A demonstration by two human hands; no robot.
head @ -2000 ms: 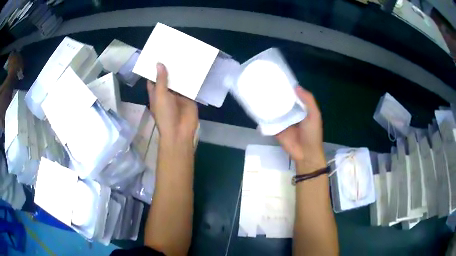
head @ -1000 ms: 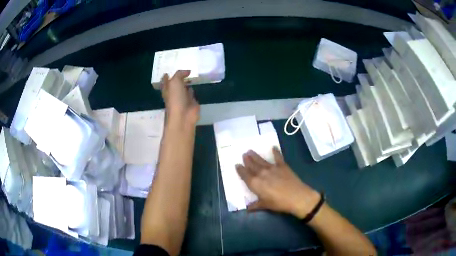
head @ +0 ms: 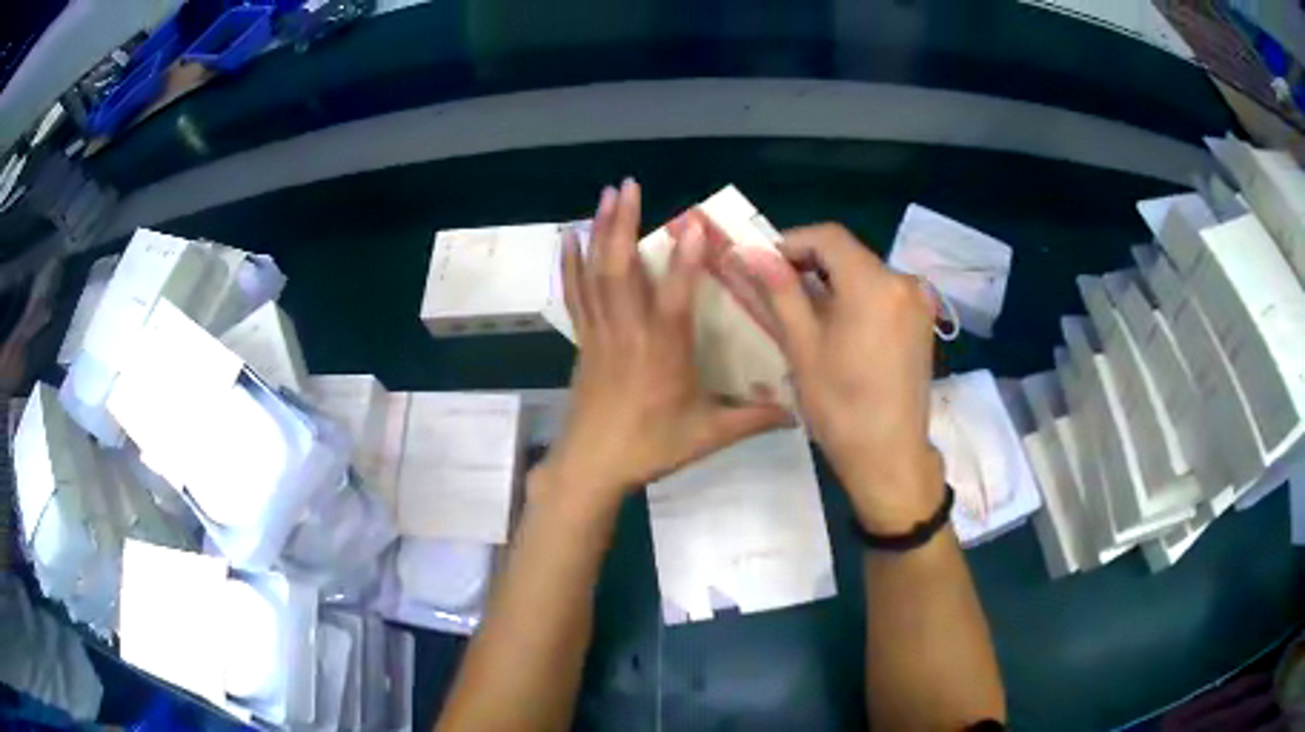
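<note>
A white card carton sleeve (head: 733, 336) with a reddish band at its upper edge is held tilted between my hands above the belt. My left hand (head: 630, 343) lies against its left side with the fingers extended and the thumb along its lower edge. My right hand (head: 847, 343) grips its upper right part. Flat carton blanks (head: 741, 536) lie just below my hands. A half-sleeved pack (head: 494, 279) lies behind my left hand, partly hidden by it.
Half-sleeved packs (head: 215, 429) are piled at left. A tray with cable (head: 980, 458) lies beside my right wrist, another tray (head: 952, 265) farther back. Sleeved packs (head: 1145, 401) lean in a row at right. Blue bins (head: 229, 36) show at the far left.
My left hand has left the half-sleeved pack and come to the centre. My right hand has lifted card from the blanks; both hands now hold it as a partly opened sleeve.
</note>
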